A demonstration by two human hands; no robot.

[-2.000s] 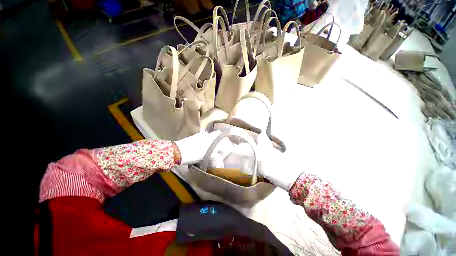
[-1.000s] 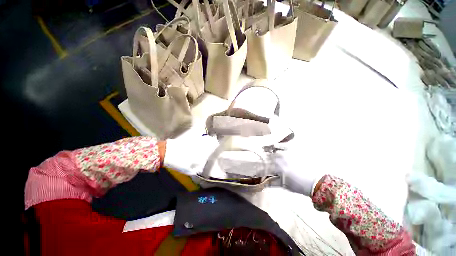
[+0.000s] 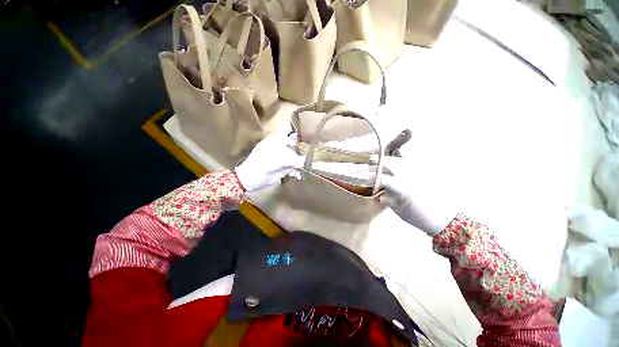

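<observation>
A beige tote bag (image 3: 329, 203) stands open in front of me, its two thin handles upright. Pale lining, a strip across the middle and white material show in its mouth. My left hand (image 3: 273, 162), in a white glove, grips the left side of the bag at the rim. My right hand (image 3: 410, 193), also white-gloved, grips the right side at the rim, fingers partly over the edge. Some fingertips are hidden at the rim or blend with the white material. A small dark flap (image 3: 399, 142) sticks out at the bag's right.
Several beige tote bags (image 3: 210, 112) stand at the back left, close to the bag. White crumpled material (image 3: 601, 234) lies along the right edge, with beige pieces (image 3: 597, 47) beyond. A dark line crosses the white table cover (image 3: 489, 129). Dark floor lies left.
The view has shifted, so the standing bags sit higher. The tote bag's mouth is wider open and more of its front shows. My hands have moved from over the mouth to its two sides.
</observation>
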